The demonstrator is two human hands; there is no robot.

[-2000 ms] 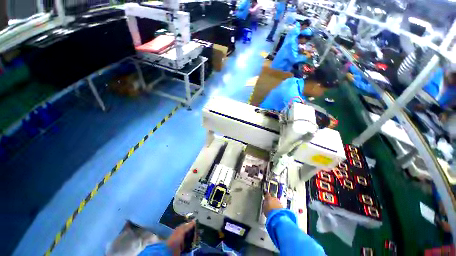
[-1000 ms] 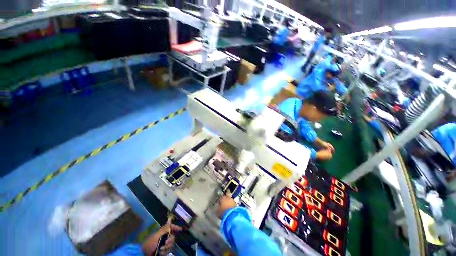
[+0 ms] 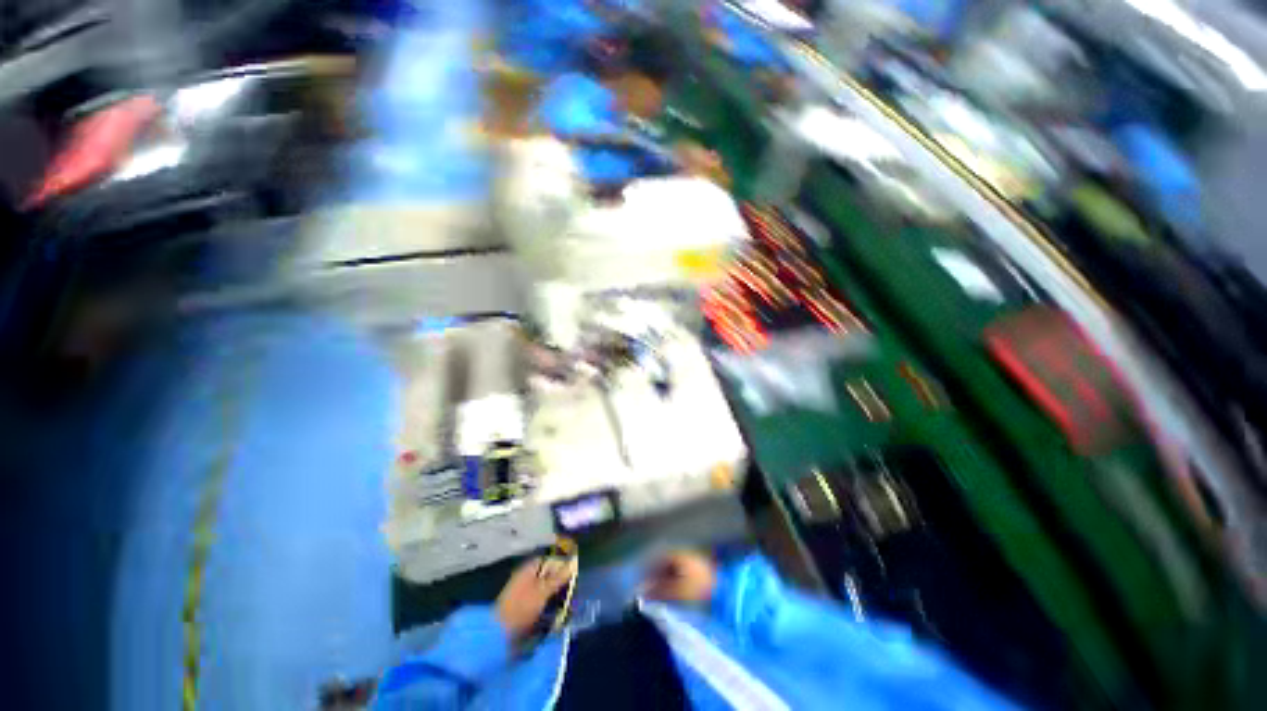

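Note:
The frame is strongly blurred. My left hand [image 3: 531,597] is at the machine's front edge, with a small dark thing with a pale rim, likely a device housing [image 3: 561,563], at its fingers. My right hand [image 3: 681,575] is just right of it, near my body; whether it holds anything cannot be told. The benchtop machine [image 3: 570,417] stands in front of both hands. A dark housing with a pale frame sits in the left fixture [image 3: 498,474], beside a blue clamp part. The right fixture is too smeared to read. The control display [image 3: 585,513] is on the machine's front.
Black trays with red-framed housings [image 3: 778,285] lie behind the machine at right, with whitish film [image 3: 781,378] below. A dark blister tray [image 3: 910,583] lies on the green bench at right. A red tray [image 3: 1059,378] is farther right. A person in blue [image 3: 581,104] is behind the machine.
The view has swung right and down. My right hand has left the right fixture and come back beside my left hand. The dark tray at right has come into view.

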